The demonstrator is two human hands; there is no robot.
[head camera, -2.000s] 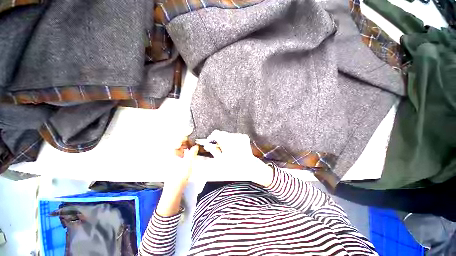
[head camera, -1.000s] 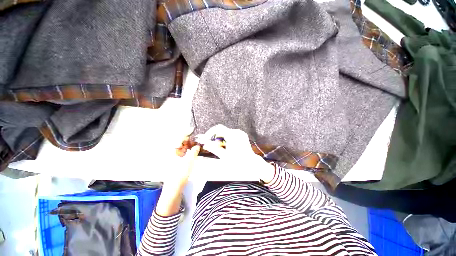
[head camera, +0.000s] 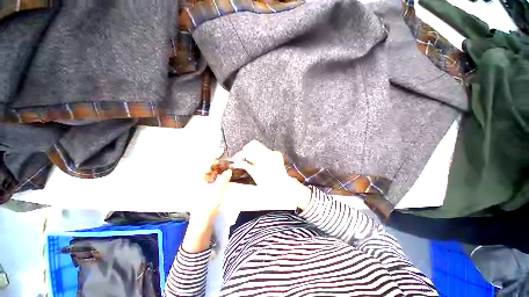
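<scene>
A grey heathered jacket or coat lies spread on the white table in front of me. A brown-orange plaid hem facing runs along its near edge. My left hand pinches the plaid at the hem's left corner. My right hand is just right of it, fingertips at the same corner. A small pale or dark glint shows between the right fingers; I cannot tell if it is snips. Both hands are partly washed out by bright light.
More grey garments with plaid edges are piled at the left of the table. Dark green cloth hangs at the right. A blue plastic crate with grey cloth stands below left; another blue crate is below right.
My right hand has shifted slightly and its fingers are straighter, with the dark thing in them seen earlier now hardly visible. My left hand has stayed at the corner.
</scene>
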